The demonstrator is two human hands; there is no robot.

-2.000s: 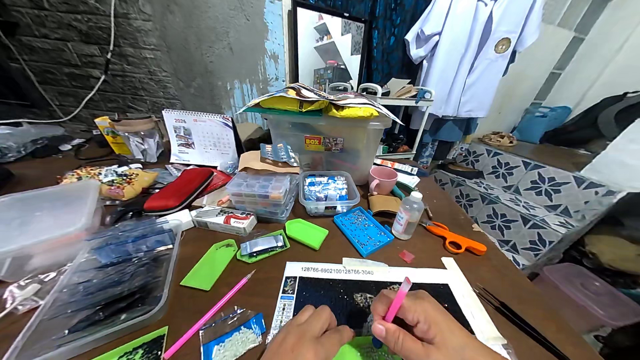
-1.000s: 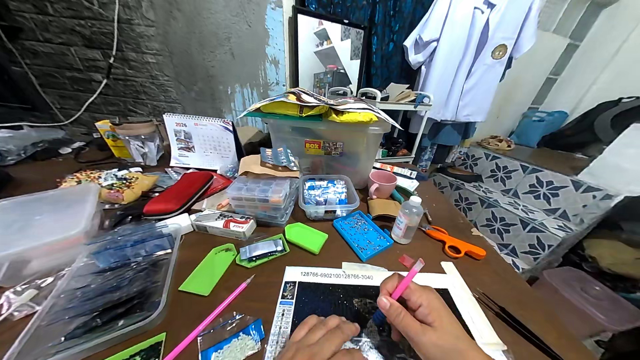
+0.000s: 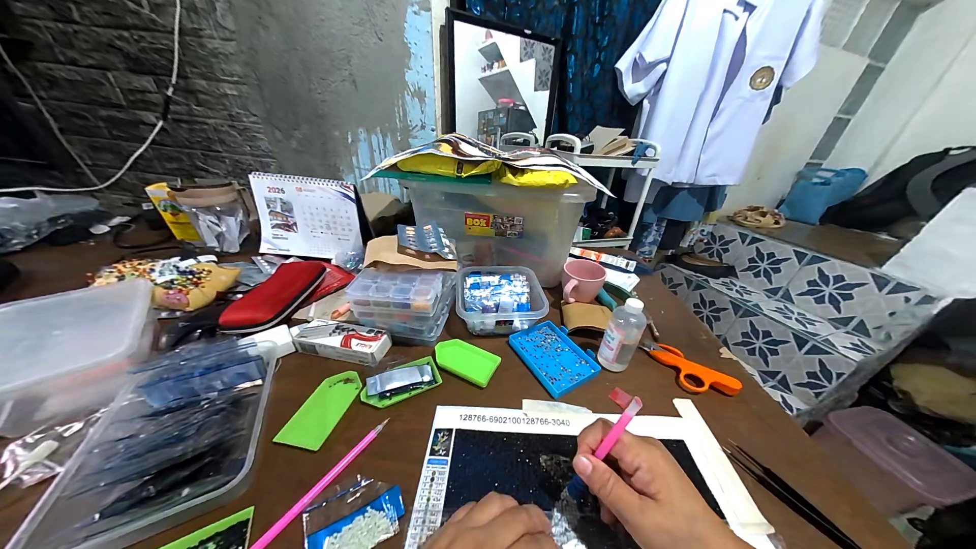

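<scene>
My right hand [image 3: 637, 484] holds a pink pen-shaped applicator [image 3: 616, 431] with its lower end down on the dark diamond-painting canvas [image 3: 503, 461]. My left hand [image 3: 496, 524] rests palm down on the lower part of the canvas, with nothing visible in it. White tape strips [image 3: 720, 457] run along the canvas's right edge. Left of the canvas lie a second pink pen [image 3: 324, 482] and a small bag of pale beads [image 3: 358, 522]. Black tweezers [image 3: 789, 492] lie to the right.
Green trays [image 3: 467, 362], a blue tray of beads [image 3: 554, 358], a clear bottle [image 3: 621, 335] and orange-handled scissors [image 3: 690, 370] lie beyond the canvas. A plastic container of bead packets [image 3: 152, 450] stands at left. Further back are a pink mug [image 3: 584, 280] and a large plastic box [image 3: 496, 221].
A green tray edge visible between my hands two seconds ago no longer shows there. The applicator stays in my right hand, its top now tilted less far to the right.
</scene>
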